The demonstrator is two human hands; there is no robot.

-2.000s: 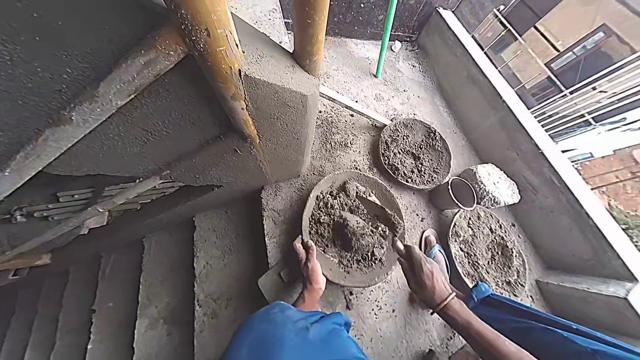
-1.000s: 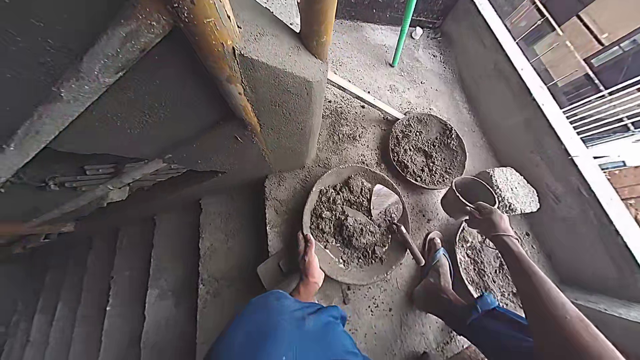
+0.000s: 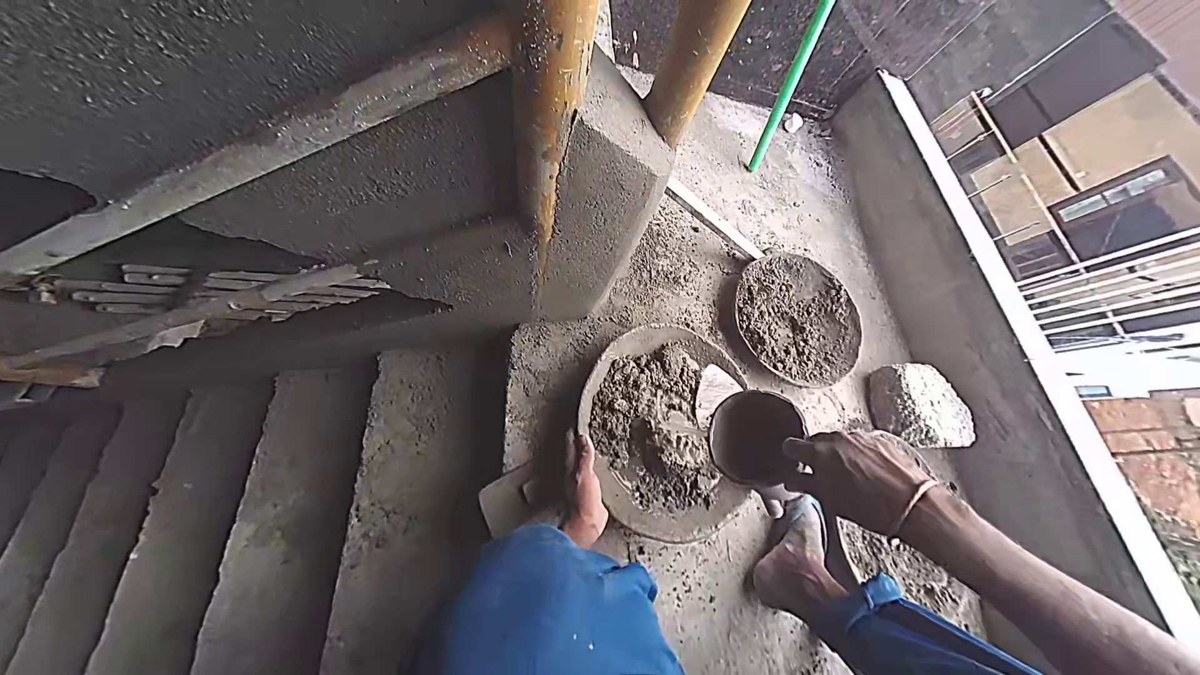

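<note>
My right hand (image 3: 858, 478) grips the rim of a dark round pot (image 3: 757, 439), tilted over the right side of a wide shallow pan (image 3: 647, 523). Water seems to run from the pot onto the grey mortar (image 3: 656, 422) in that pan. A trowel's blade (image 3: 716, 392) lies on the mortar, its handle hidden behind the pot. My left hand (image 3: 585, 492) rests against the pan's left rim, its fingers along the outside. Just left of that hand, a flat tool with a small block handle (image 3: 511, 499) lies on the landing.
A second pan of mortar (image 3: 797, 319) stands beyond, a third (image 3: 914, 572) lies partly under my right arm. Near the parapet (image 3: 937, 234) sits a pale rough block (image 3: 921, 406). Concrete stairs (image 3: 309, 506) drop away leftward. Yellowish poles (image 3: 553, 112) and a green pole (image 3: 792, 84) stand ahead.
My right hand let go of the trowel, took hold of the pot at the right, and has brought it left over the near pan. My left hand stays at that pan's rim.
</note>
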